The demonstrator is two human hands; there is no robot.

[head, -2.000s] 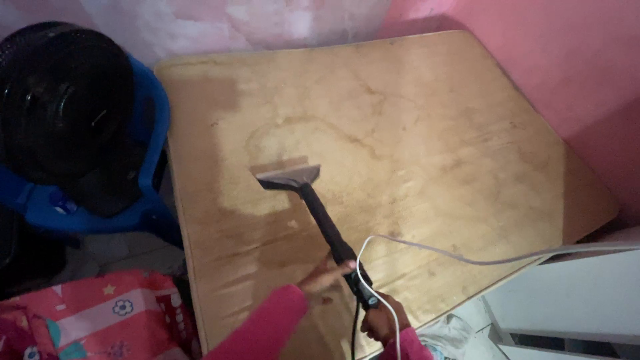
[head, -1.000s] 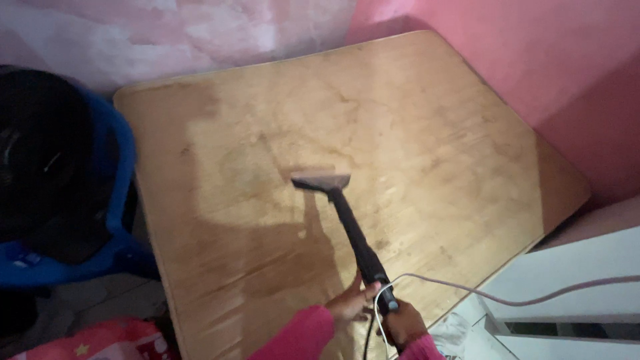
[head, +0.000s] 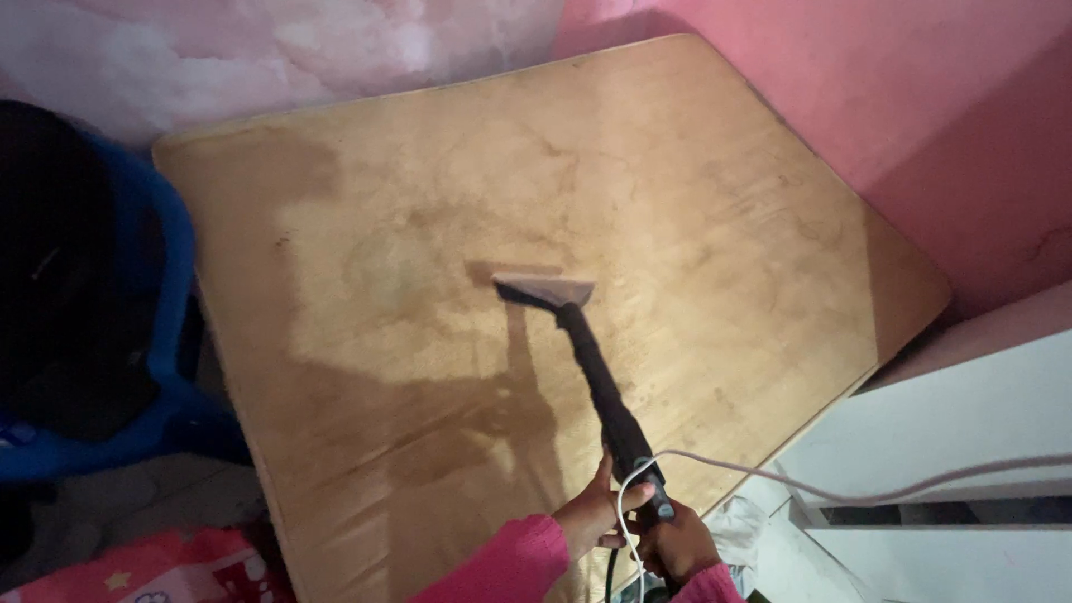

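Note:
A black extraction wand with a wide, clear-fronted nozzle reaches over a stained tan mattress. Whether the nozzle touches the fabric cannot be told. My right hand is wrapped round the lower end of the wand's handle. Just above and left of it, my left hand grips the handle, its fingers partly hidden. A white cable loops over the handle by both hands and runs off to the right. A thin dark cord or tube hangs below my left hand.
Pink walls border the mattress behind and at the right. A blue plastic chair bearing a black object stands at the left. Red patterned fabric lies lower left. White furniture and crumpled light cloth are at the right.
Between two seconds and one second ago the nozzle moved to the right across the mattress, with both hands on the wand. The view has shifted somewhat.

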